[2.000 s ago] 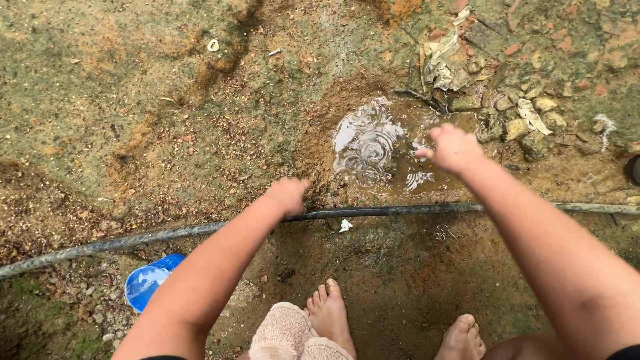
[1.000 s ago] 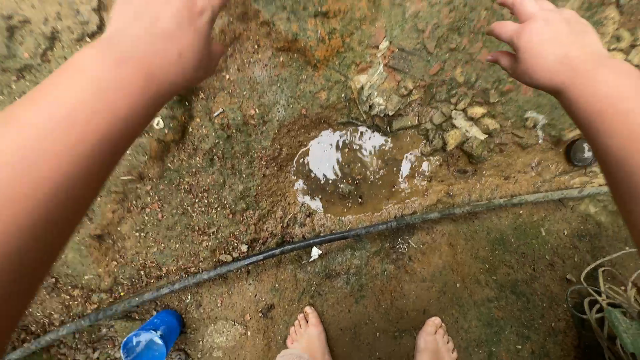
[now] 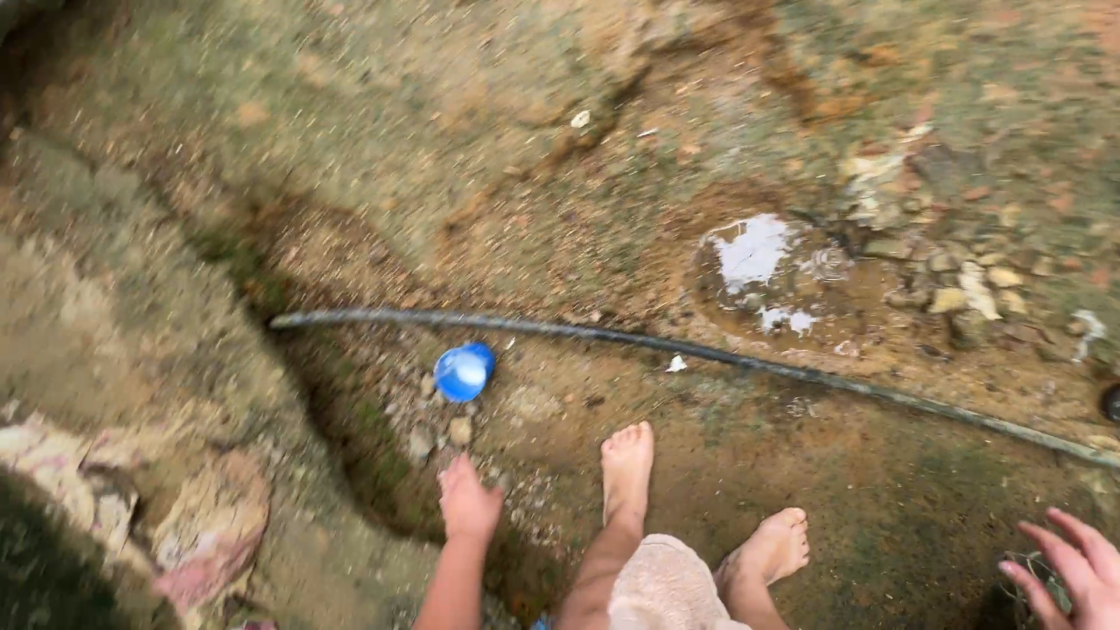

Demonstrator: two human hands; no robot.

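My left hand (image 3: 470,499) is over the gravelly ground left of my bare feet, holding nothing that I can see; its fingers look close together and blurred. Just above it in the view lies a blue plastic cup (image 3: 464,372), with a pale inside, apart from the hand. My right hand (image 3: 1069,569) is at the lower right edge, fingers spread and empty, partly cut off by the frame. A black hose or pipe (image 3: 612,335) crosses the ground beyond my feet. Past it is a shallow puddle (image 3: 752,254) with bright reflections.
Small stones (image 3: 949,300) and scraps lie right of the puddle. A raised rocky or concrete edge (image 3: 289,420) runs down the left side, with a pinkish rock (image 3: 214,525) on it. A dark round object (image 3: 1111,402) is at the right edge. Thin plant stems show behind my right hand.
Both hands were raised over the ground beyond the hose; now they are lower, the left near the blue cup and the right far to the side. The view has swung left.
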